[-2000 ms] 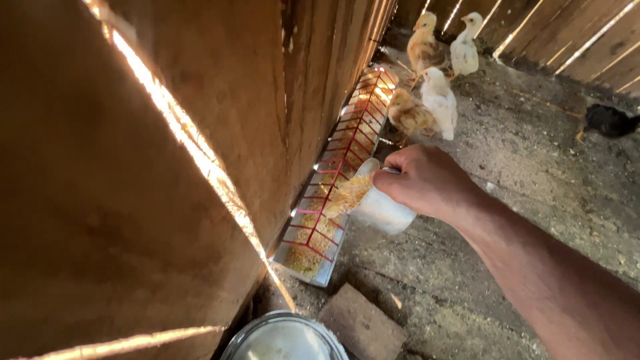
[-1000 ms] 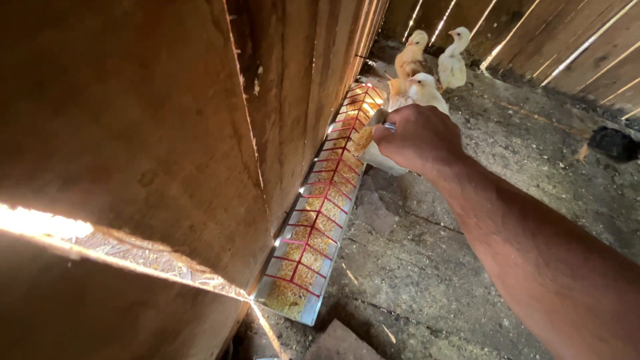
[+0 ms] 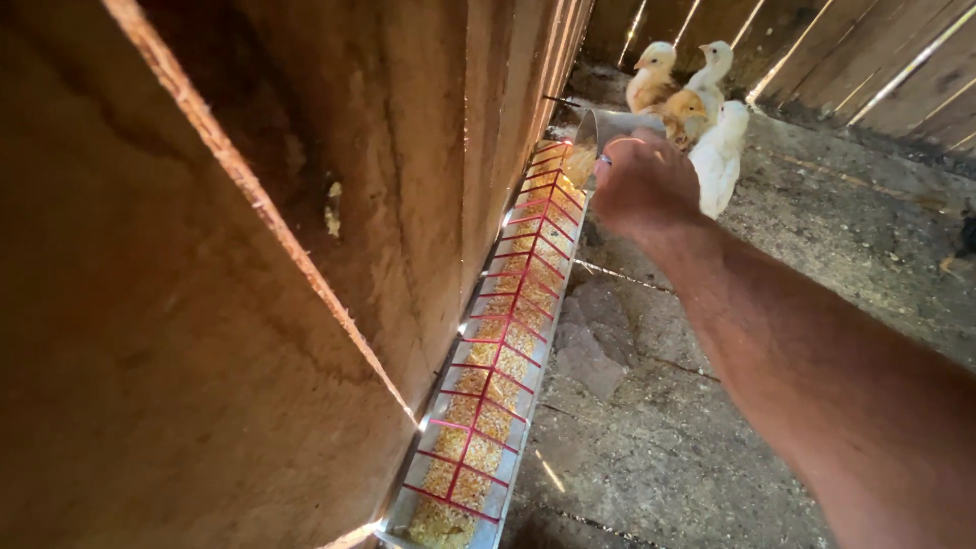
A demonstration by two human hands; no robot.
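My right hand (image 3: 648,179) grips a pale scoop (image 3: 610,126) by its handle side, tilted with its mouth toward the far end of a long metal trough feeder (image 3: 526,412). Yellowish cracked grain (image 3: 581,162) lies at the scoop's mouth, over the trough's edge. A red wire guard (image 3: 507,324) runs along the trough, which holds more of the grain. Much of the scoop's body is hidden by my fingers. My left hand is out of view.
Several chicks (image 3: 717,160) stand just beyond my right hand. A plank wall (image 3: 343,229) rises along the trough's left side, and a slatted wall (image 3: 808,69) stands behind. A flat stone (image 3: 595,339) lies on the dirty floor. A dark bird is partly visible at the right edge.
My right hand has moved with the scoop along the trough to its far end. Grain now shows along more of the trough. The chicks have shifted about near the hand.
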